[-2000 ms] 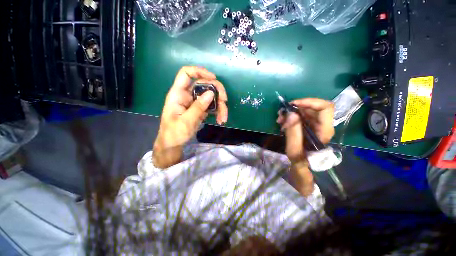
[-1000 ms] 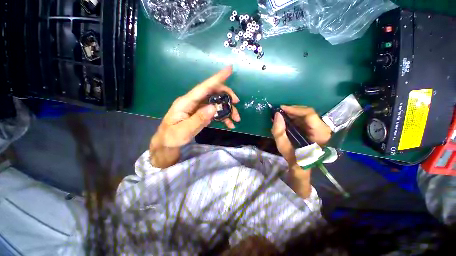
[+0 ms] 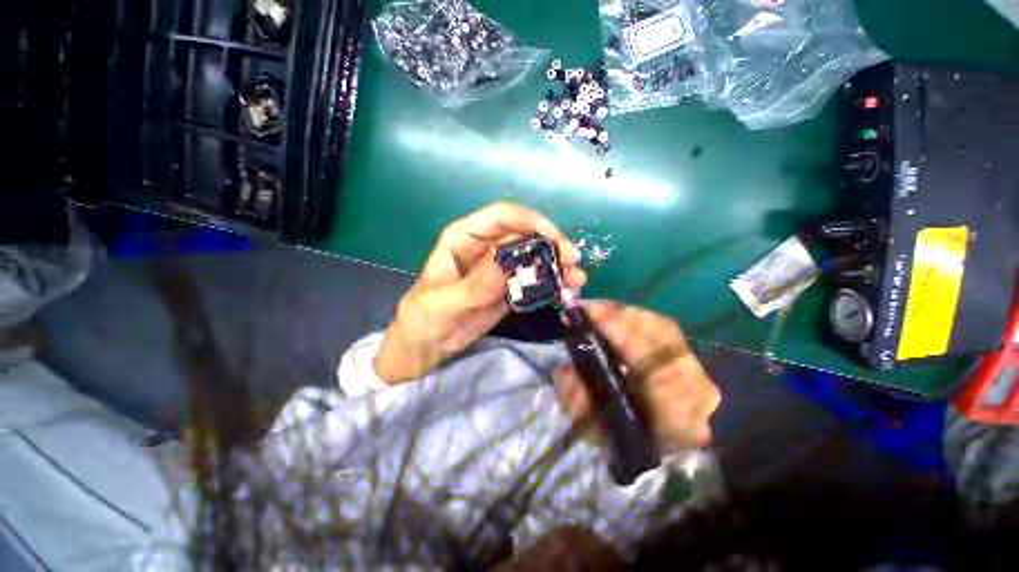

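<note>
My left hand holds a small black rounded-square housing with its open side and metallic inside facing up. My right hand holds a dark glossy dispensing syringe. The syringe's tip is at the housing's right edge, close to my left fingertips; whether it touches cannot be told. A scatter of tiny pale specks lies on the green mat just behind my hands, partly hidden by my left fingers.
A black compartment tray stands at left. Ring parts, a bag of small parts and clear plastic bags lie at the back. A black controller box and a whitish packet are at right.
My right hand has brought the syringe from over the specks down and left to the housing. My left hand has moved right, its forefinger now curled around the housing. The whole view has shifted slightly.
</note>
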